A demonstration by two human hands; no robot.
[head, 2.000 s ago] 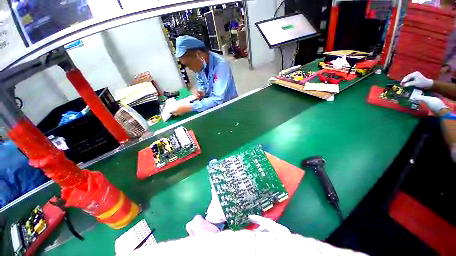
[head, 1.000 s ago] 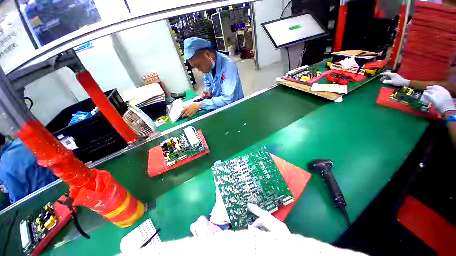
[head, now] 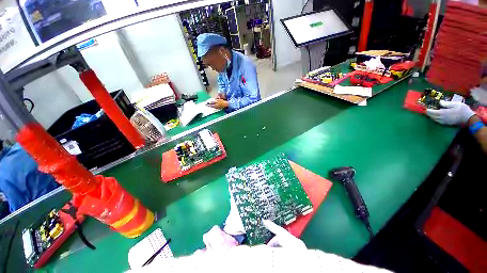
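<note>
A green circuit board [head: 267, 194] with rows of small silvery solder joints faces up, tilted, over a red foam pad [head: 314, 186]. My left hand [head: 234, 219], in a white glove, holds the board's left edge; most of its fingers are hidden behind the board. My right hand [head: 284, 235], also gloved, is at the board's lower edge with the index finger extended onto its face; its other fingers are mostly hidden. A black barcode scanner [head: 351, 193] lies on the green bench right of the board.
A notebook [head: 148, 249] with a pen lies left, beside a red-wrapped post [head: 101, 197]. Another board [head: 195, 152] sits on foam beyond. A parts tray [head: 347, 90] is at the far end. Another worker's gloved hand [head: 451, 113] is at a board, far right. A person in blue sits opposite.
My right index finger has moved from the board's lower edge up onto its face. At far right, one of the other worker's hands has left the board there. The view has shifted slightly.
</note>
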